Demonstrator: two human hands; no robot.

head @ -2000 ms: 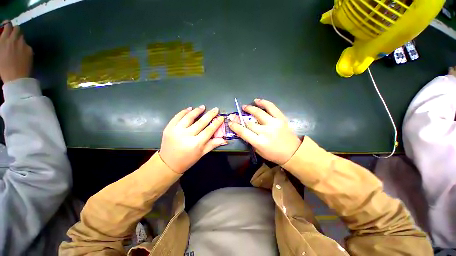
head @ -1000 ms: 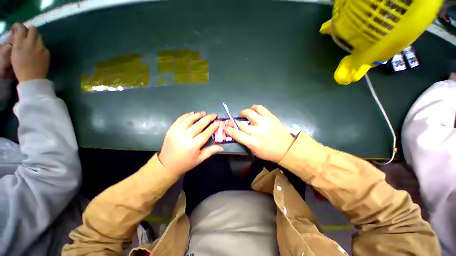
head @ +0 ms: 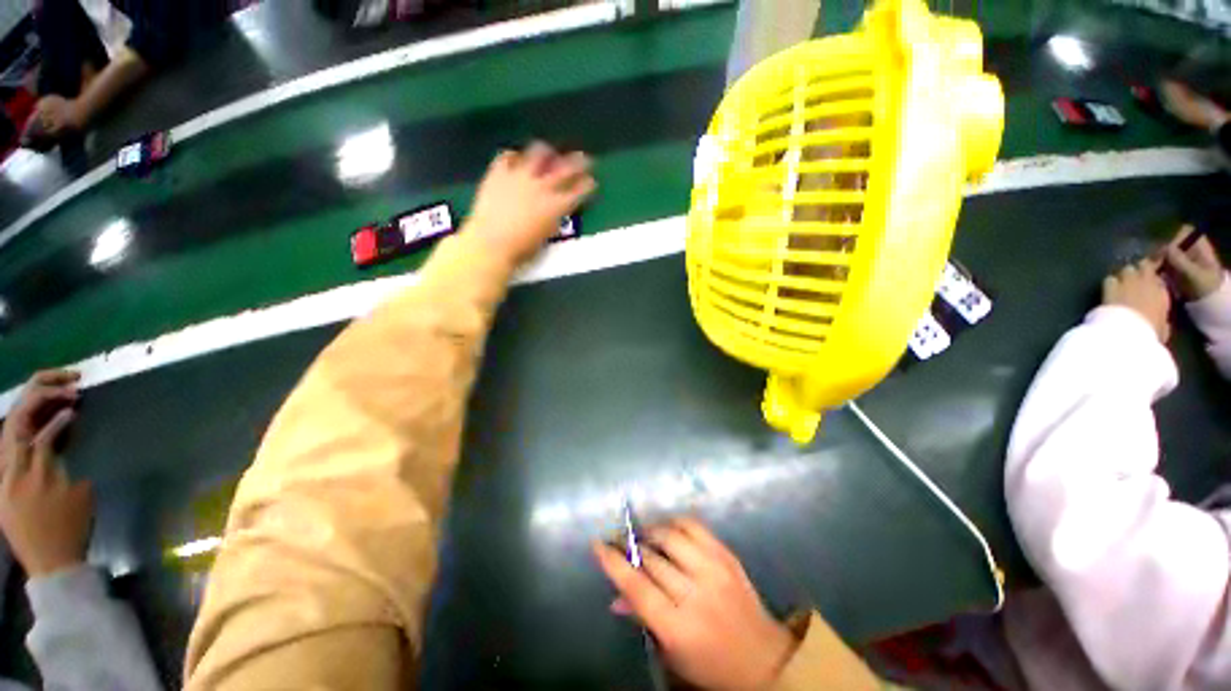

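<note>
My left hand [head: 531, 203] is stretched out over the green conveyor belt [head: 304, 247], blurred. A dark phone unit [head: 568, 227] with a white patch shows partly beside and below its fingers; I cannot tell whether the hand grips it. Another phone unit [head: 402, 234], black with a red left end and a white label-like area, lies on the belt left of my wrist. My right hand [head: 695, 594] is low over the dark green bench and holds the tweezers [head: 631, 531], their bright tips pointing up and away.
A yellow desk fan [head: 837, 203] stands at centre right, its white cord [head: 932, 486] curving to the bench edge. Two units [head: 927, 335] lie behind it. A pale rail [head: 311, 313] separates bench and belt. People's hands and sleeves are at left, right and far left. My left sleeve covers part of the tape sheet [head: 203, 520].
My view has swung up and right. My left hand has left the handset at the bench edge and reached out to the belt. The handset no longer shows between my hands. My right hand keeps the tweezers.
</note>
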